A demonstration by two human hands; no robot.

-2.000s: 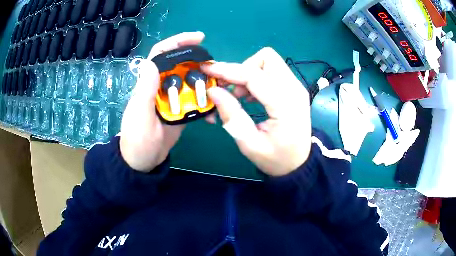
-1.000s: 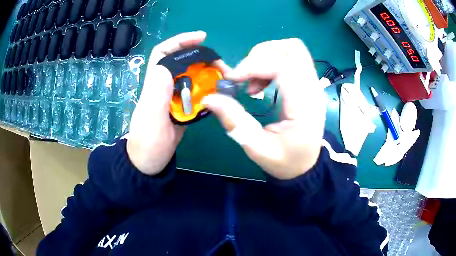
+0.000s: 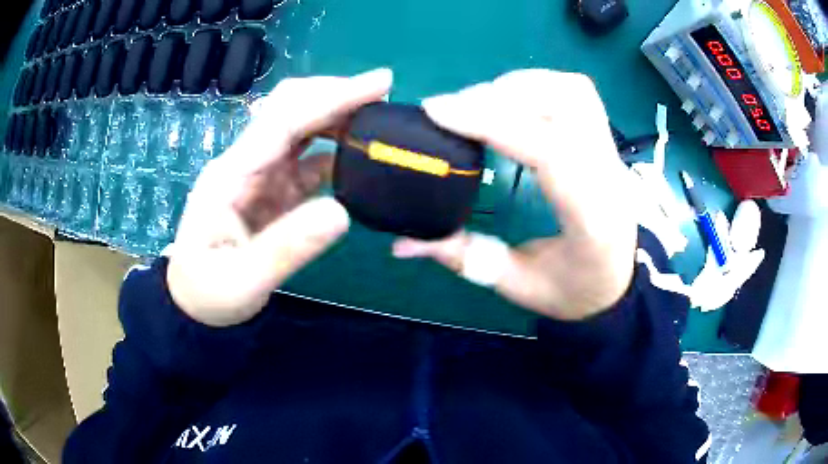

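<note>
The charging case [image 3: 409, 172] is closed, black with a yellow-orange stripe, held up over the green mat in front of me. My right hand [image 3: 567, 199] grips it from the right, fingers along the top and thumb under the lower edge. My left hand [image 3: 241, 222] is around its left end, thumb at the lower left and a finger near the top left. Fingertip contact on that side is blurred. No earbuds are visible.
A clear blister tray [image 3: 172, 172] with several black cases lies left. At right are a power supply [image 3: 717, 82] with red digits, a single black case [image 3: 601, 13], a blue-white pen [image 3: 706, 222], white scraps and a dark cable. A brown carton [image 3: 104, 290] is lower left.
The case was open, with both earbuds inside and then one out in my right hand's fingers. Now it is closed and turned, further right, and my left hand has opened wider around it.
</note>
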